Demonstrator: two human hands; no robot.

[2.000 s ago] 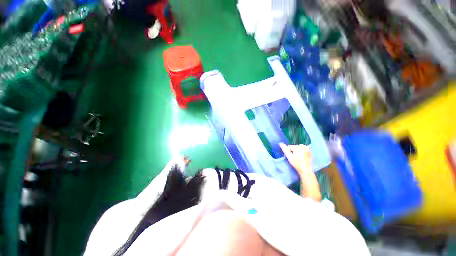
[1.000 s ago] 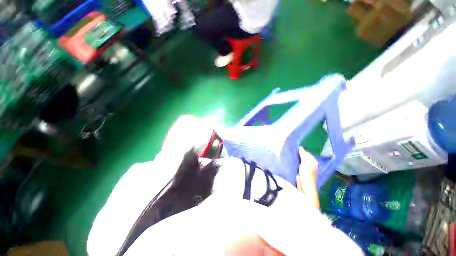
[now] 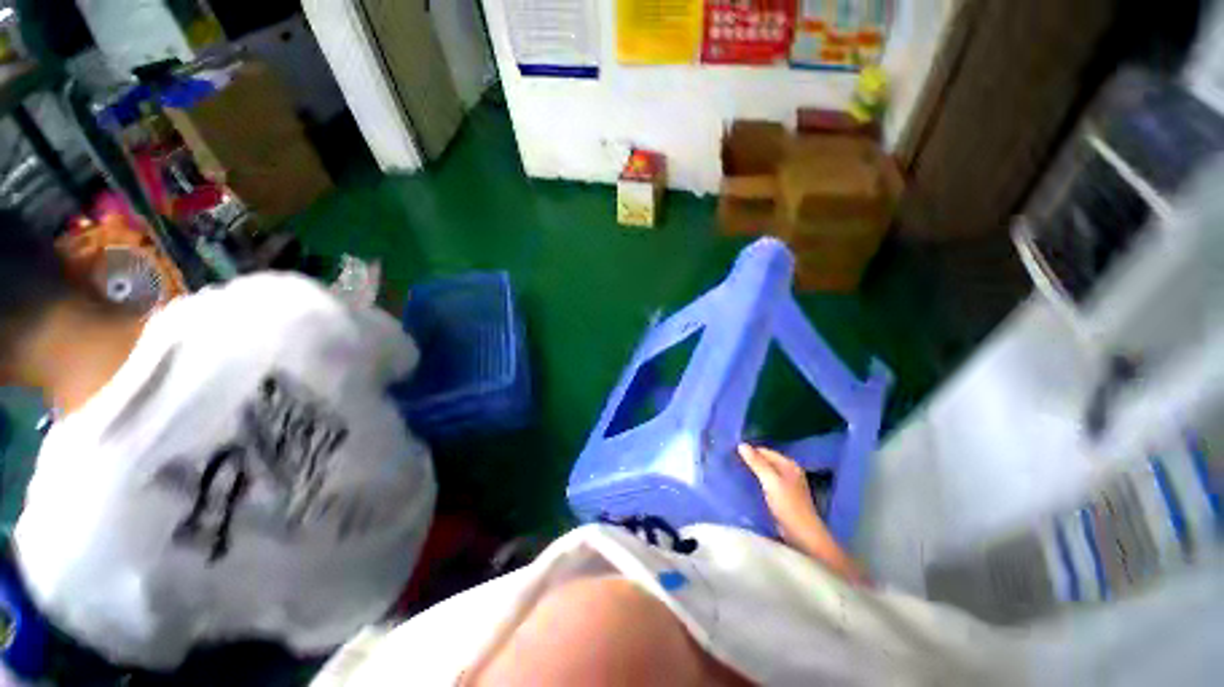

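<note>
A pale blue-violet plastic stool (image 3: 698,416) is held up in front of my body, tilted, with its open legs pointing away and to the right. My right hand (image 3: 789,499) grips its frame near the seat; part of the fingers is hidden behind the plastic. My left hand is not in the picture.
A person in a white top (image 3: 255,456) is close at the left. Stacked blue baskets (image 3: 466,352) stand on the green floor (image 3: 591,289). Brown cartons (image 3: 819,188) and a small box (image 3: 642,188) stand by the far wall. A pale cabinet-like object (image 3: 980,416) is at the right.
The view has swung round to the far wall and posters. The red stools and water bottles have left view; the person in white is now close at left. The stool stays in my right hand.
</note>
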